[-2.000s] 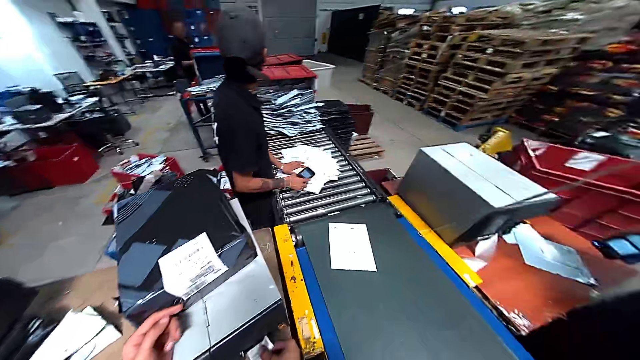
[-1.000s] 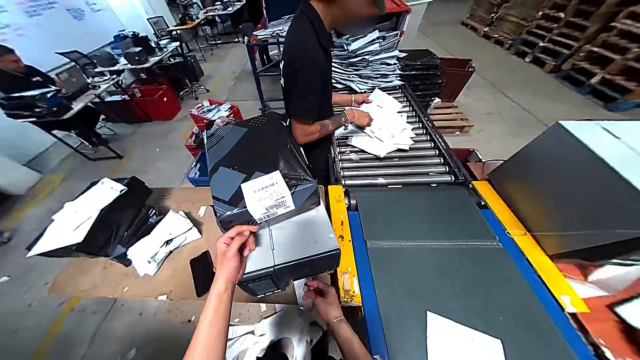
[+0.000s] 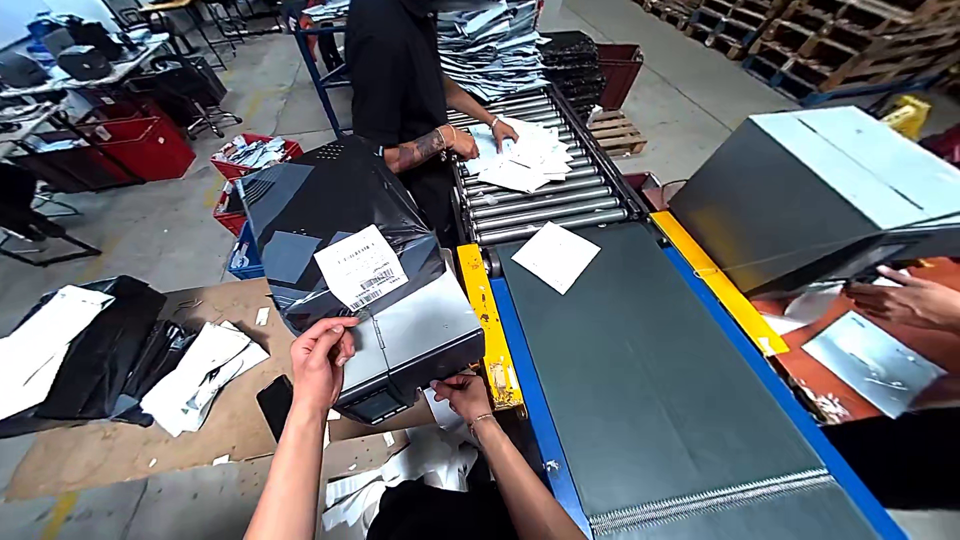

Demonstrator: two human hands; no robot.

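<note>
A label printer (image 3: 412, 330) in grey and black stands on the cardboard-covered surface, left of the conveyor. A black plastic bag (image 3: 352, 195) lies against its far side, bearing a white printed label (image 3: 361, 268). My left hand (image 3: 324, 360) is at the printer's near left top edge, thumb and fingertips close together beside the label's lower end; whether they pinch anything is unclear. My right hand (image 3: 463, 396) pinches a white paper strip (image 3: 444, 409) at the printer's front. On the green conveyor belt (image 3: 645, 345) lies a white sheet or envelope (image 3: 556, 257).
Across the rollers (image 3: 551, 210), a co-worker handles white papers (image 3: 529, 157). Another person's hand (image 3: 907, 296) is at the right, by a second large grey box-like machine (image 3: 810, 187). A black phone (image 3: 276, 405), white papers (image 3: 199, 379) and black bags (image 3: 97, 345) lie left of the printer.
The view has swung. The white piece on the belt lies near the rollers now; a second ago one lay nearer to me, possibly another. Both my hands remain at the printer. Another person's hand has appeared at right.
</note>
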